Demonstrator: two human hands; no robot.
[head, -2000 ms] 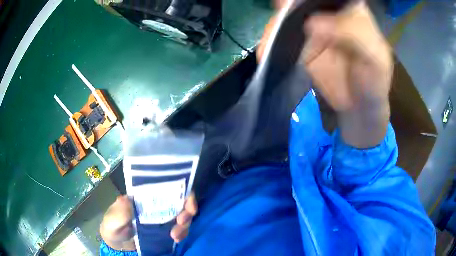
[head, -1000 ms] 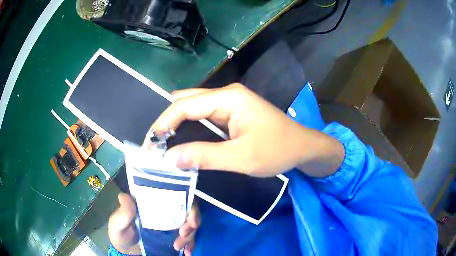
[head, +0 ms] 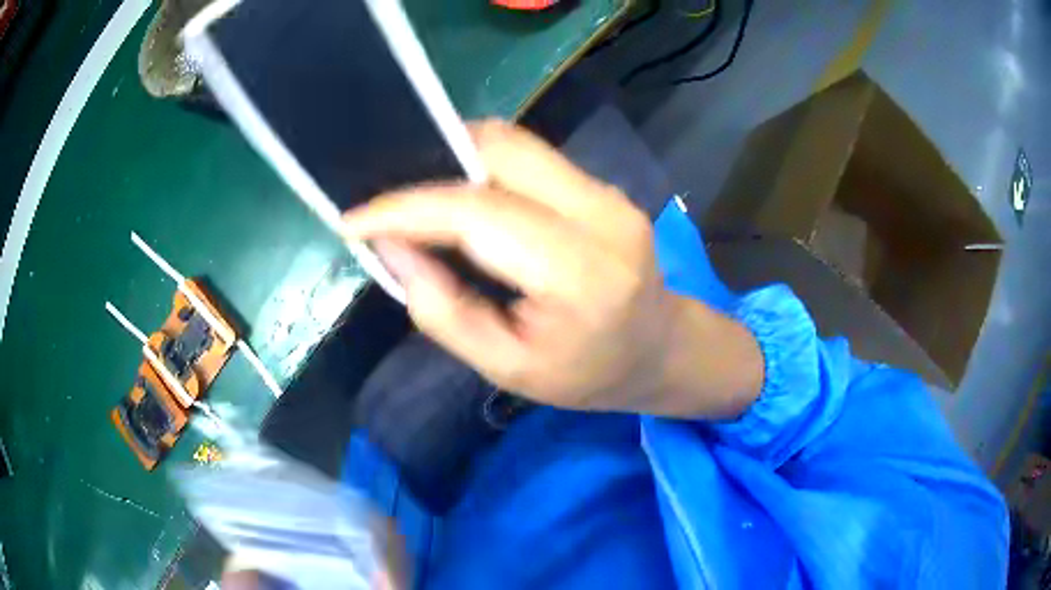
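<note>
My right hand (head: pixel 536 271) grips a long panel with a black centre and white border (head: pixel 334 98). The panel slants up and left over the bench, and its top end is cut off by the picture's edge. My left hand (head: pixel 386 559) is at the bottom left, mostly hidden and cut off. It holds a second, film-covered panel (head: pixel 288 519), which is pale and blurred with motion. The clear film reaches past its end towards the bench.
Orange fixtures (head: pixel 196 340) with black centres and thin white sticks lie on the green bench (head: pixel 104 380). A round brown tub (head: pixel 167 58) stands at the bench's back, partly behind the panel. An open cardboard box (head: pixel 795 184) is at the right. Dark cables (head: pixel 720 52) show beyond the bench edge.
The black-centred panel has swung up and is now gripped in my right hand. My right hand has left the film-covered panel. My left hand has moved down and left with it.
</note>
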